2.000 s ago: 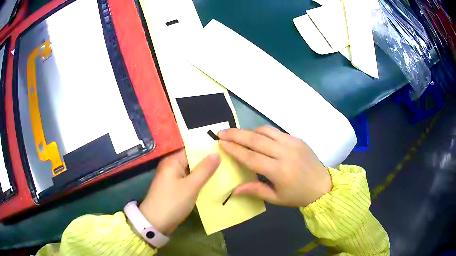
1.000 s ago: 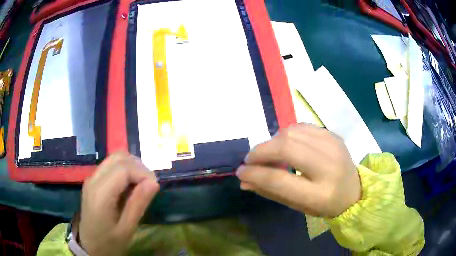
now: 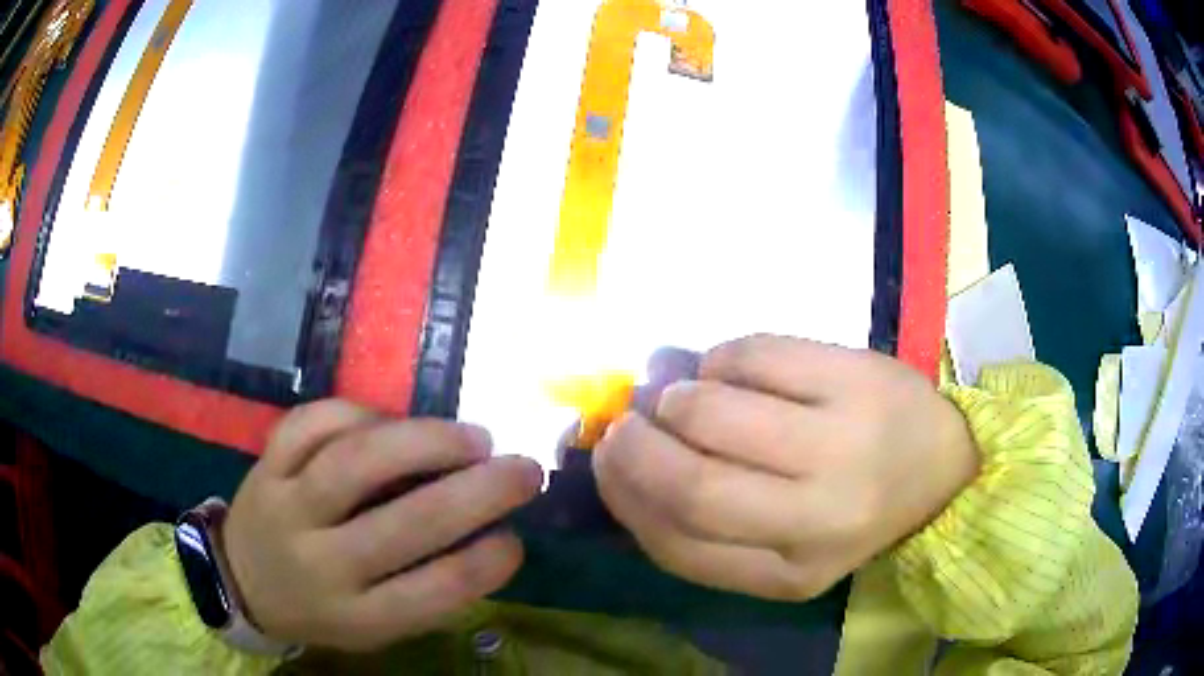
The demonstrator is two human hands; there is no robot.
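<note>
An LCD module (image 3: 779, 172) with a bright white back and black border lies in the right recess of the red foam tray (image 3: 403, 225). An orange flex cable (image 3: 590, 185) with a hooked top end runs down it. My right hand (image 3: 779, 462) has its thumb and fingertips together at the cable's lower end, partly covering it. My left hand (image 3: 383, 522) rests at the module's lower left edge, fingers bent and close together. The fingertips hide the connector area, and I cannot tell whether either hand holds something small.
A second LCD module (image 3: 264, 172) with its own flex cable lies in the left recess. Yellow liner (image 3: 968, 211) and a white strip (image 3: 990, 328) lie right of the tray. Scrap liner (image 3: 1146, 396) is at far right, with red trays (image 3: 1036, 33) behind. Orange cables (image 3: 29, 99) lie at upper left.
Two seconds ago both hands were at the yellow liner; they moved to the module's lower edge. Since one second ago the right hand has moved left onto the cable's lower end, and the view is closer.
</note>
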